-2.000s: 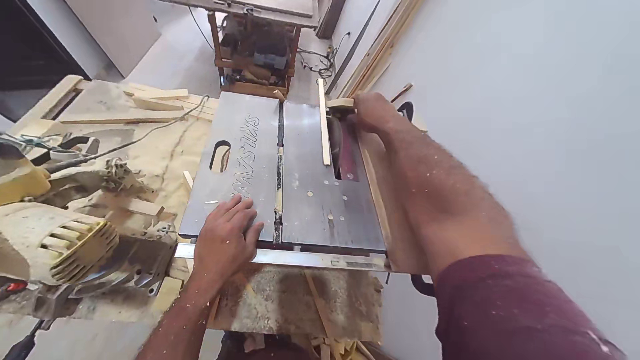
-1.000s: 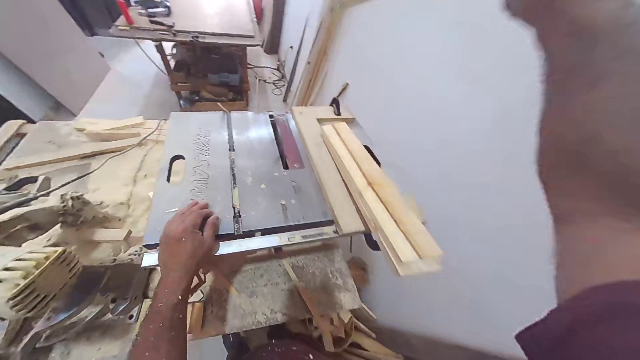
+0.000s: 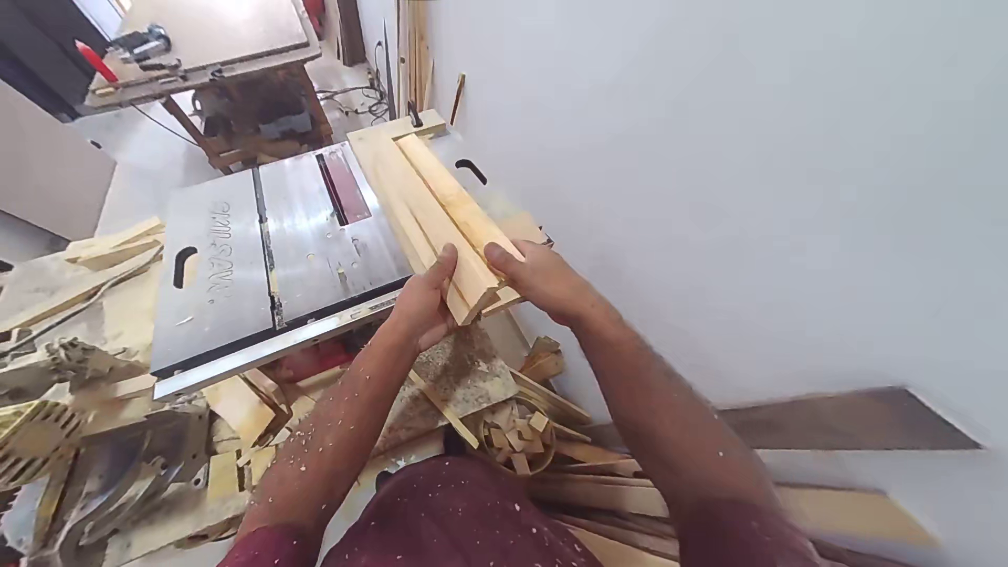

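Several light wooden boards lie side by side along the right part of the table saw, beside its metal top. My left hand grips the near end of the left board, thumb on top and fingers below. Around the near end of the right board is my right hand, its thumb on the upper face. The red throat plate with its dark slot sits left of the boards. Sawdust flecks cover my left forearm. The fingers under the boards are mostly hidden.
A miter saw and wood scraps stand at the left. Below the boards are a container of small wood blocks and stacked planks. A second workbench stands behind, cables on the floor beside it. A white wall runs along the right.
My left hand has left the saw's metal top and now holds a board. My right hand, raised at the right a second ago, has come to the boards' near end and grips there.
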